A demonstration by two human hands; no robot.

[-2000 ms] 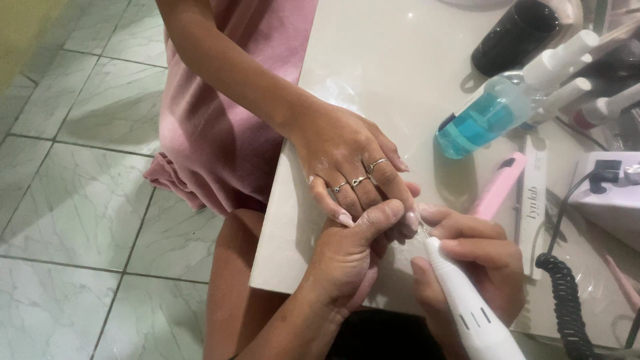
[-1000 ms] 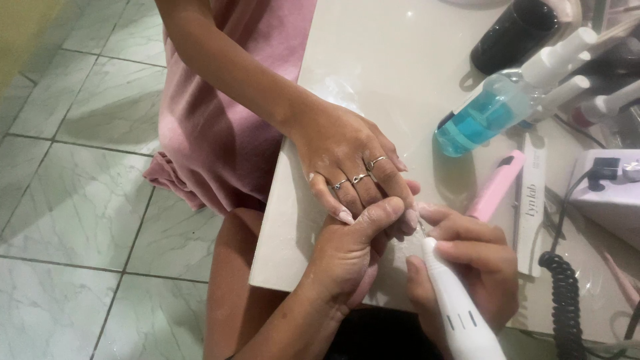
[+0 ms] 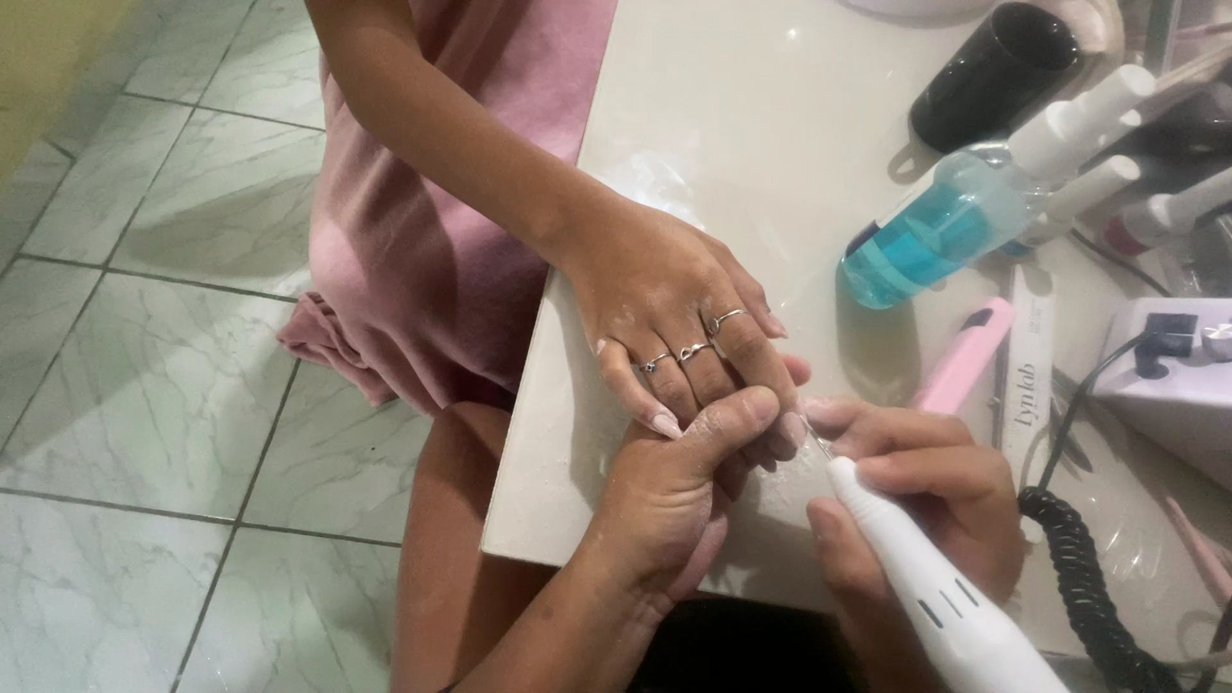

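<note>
My left hand (image 3: pixel 664 500) grips the fingers of another person's hand (image 3: pixel 654 279), my thumb lying across them from above. Three silver rings are on that hand, which rests palm down at the table's edge. In my right hand (image 3: pixel 924 491) is a white electric nail drill (image 3: pixel 943 587), held like a pen between thumb and fingers. Its thin metal bit (image 3: pixel 817 438) points at the index fingernail (image 3: pixel 793 429) of the other person; whether it touches the nail I cannot tell. Pale dust marks my left thumb and the held fingers.
On the white table (image 3: pixel 731 115) stand a spray bottle of blue liquid (image 3: pixel 934 226) and a black cup (image 3: pixel 996 72). Right of my right hand lie a pink tool (image 3: pixel 967 351), a nail file (image 3: pixel 1027 356) and a coiled black cord (image 3: pixel 1083 587), near a white device (image 3: pixel 1174 371).
</note>
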